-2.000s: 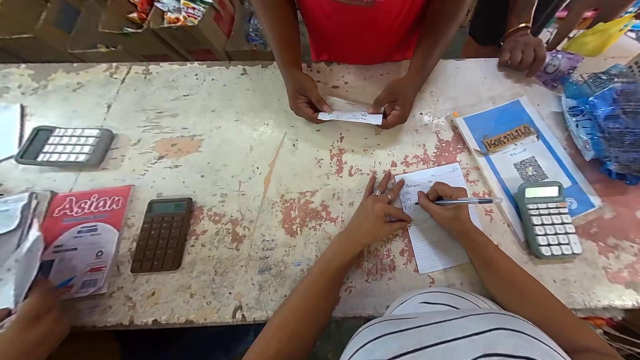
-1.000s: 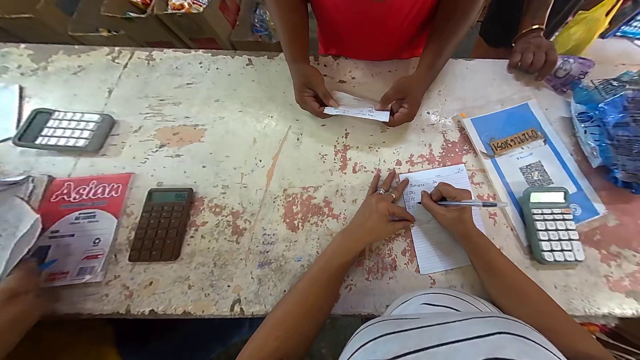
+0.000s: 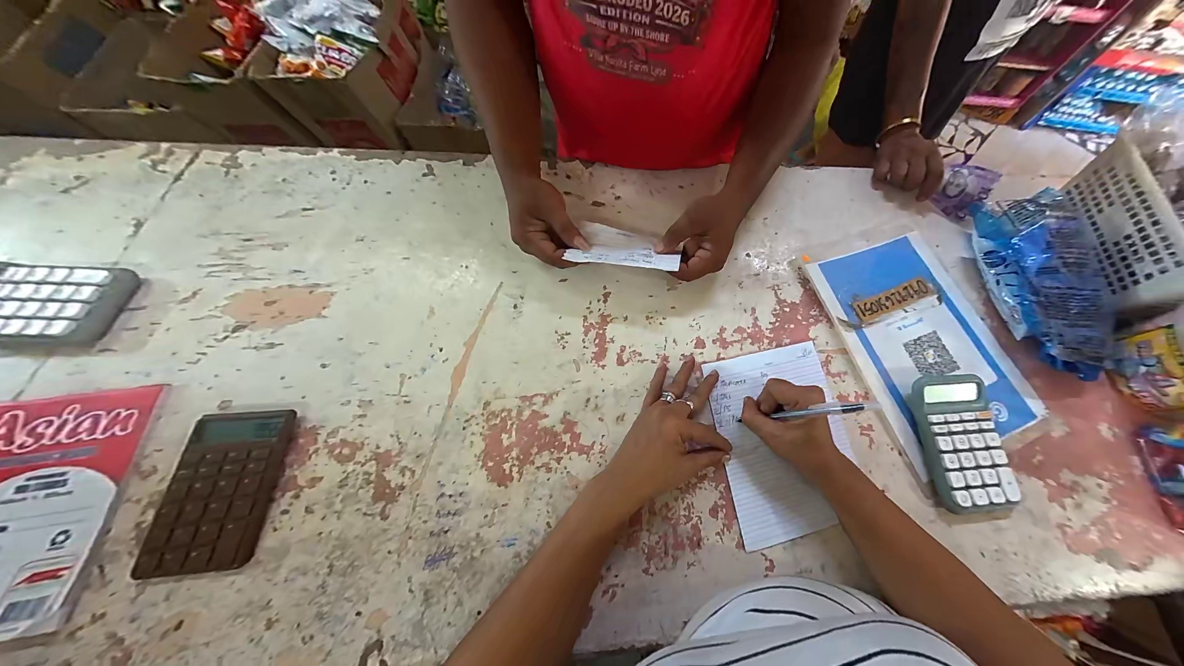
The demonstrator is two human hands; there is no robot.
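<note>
A sheet of lined paper (image 3: pixel 782 490) with handwriting lies on the worn counter (image 3: pixel 370 370). My left hand (image 3: pixel 668 435) rests on the counter at the paper's left edge, fingers spread, rings on it, holding nothing. In my right hand (image 3: pixel 794 427) is a pen (image 3: pixel 819 410), its tip on the paper. To the right, a green-grey calculator (image 3: pixel 965 444) overlaps a blue and white sheet (image 3: pixel 902 287) in a clear sleeve, which bears a printed code. Across the counter a person in red holds a small slip of paper (image 3: pixel 624 257) in both hands.
A brown calculator (image 3: pixel 215 495), a red and white packet (image 3: pixel 69 499) and another grey calculator (image 3: pixel 65 301) lie at left. Blue plastic packs (image 3: pixel 1054 277) and a white plastic basket (image 3: pixel 1124 222) stand at right. Another person's hand (image 3: pixel 908 162) rests at the far edge; cardboard boxes (image 3: pixel 324 97) are behind.
A third person's hand, at the packet on the left in the earlier frames, is out of view now. My right hand has stayed on the paper with the pen.
</note>
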